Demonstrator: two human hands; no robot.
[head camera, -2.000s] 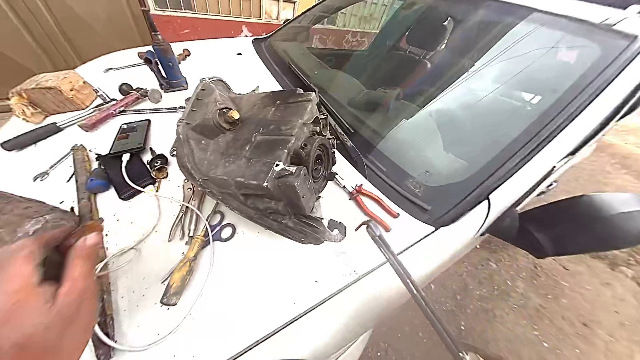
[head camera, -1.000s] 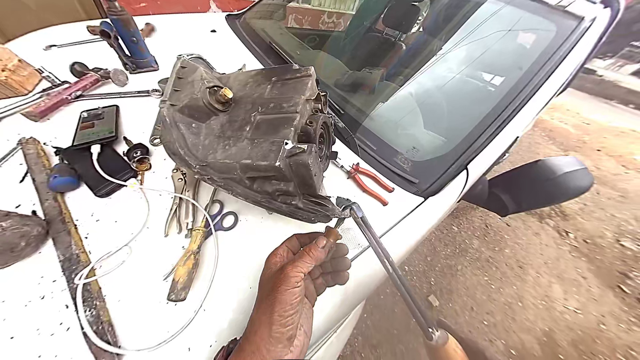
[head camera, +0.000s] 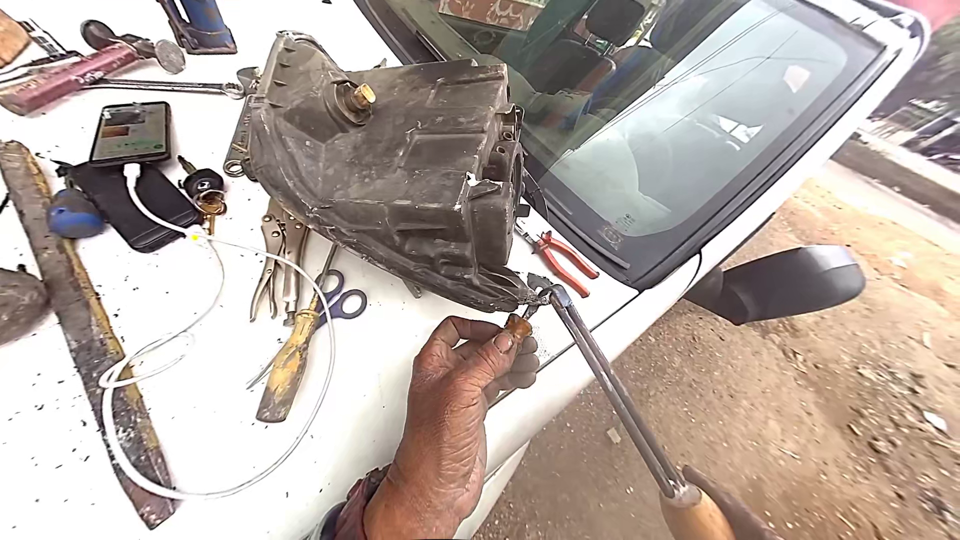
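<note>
My left hand (head camera: 450, 420) pinches the short amber-brown handle of a small tool (head camera: 517, 327) between thumb and fingers. Its metal end meets the lower right corner of a black plastic headlight housing (head camera: 382, 157), which lies on a white car hood. A metal rod tool with a wooden handle (head camera: 694, 514) comes up from the lower right, its bent tip touching or very close to the same corner. Beside that handle a brown, finger-like sliver shows, apparently my right hand (head camera: 724, 499); the rest is out of frame. Red-handled pliers (head camera: 562, 262) lie just behind the corner.
On the hood lie a yellow-handled screwdriver (head camera: 289, 367), scissors (head camera: 341, 304), locking pliers (head camera: 281, 262), a phone (head camera: 131, 133) with a white cable (head camera: 315, 390), keys (head camera: 204, 187), a hammer (head camera: 75, 75) and a long flat bar (head camera: 82, 322). The windshield and side mirror (head camera: 795, 283) border the right.
My left hand has moved from the far left, beside the flat bar, to the housing's lower right corner with the small tool. The view has come closer.
</note>
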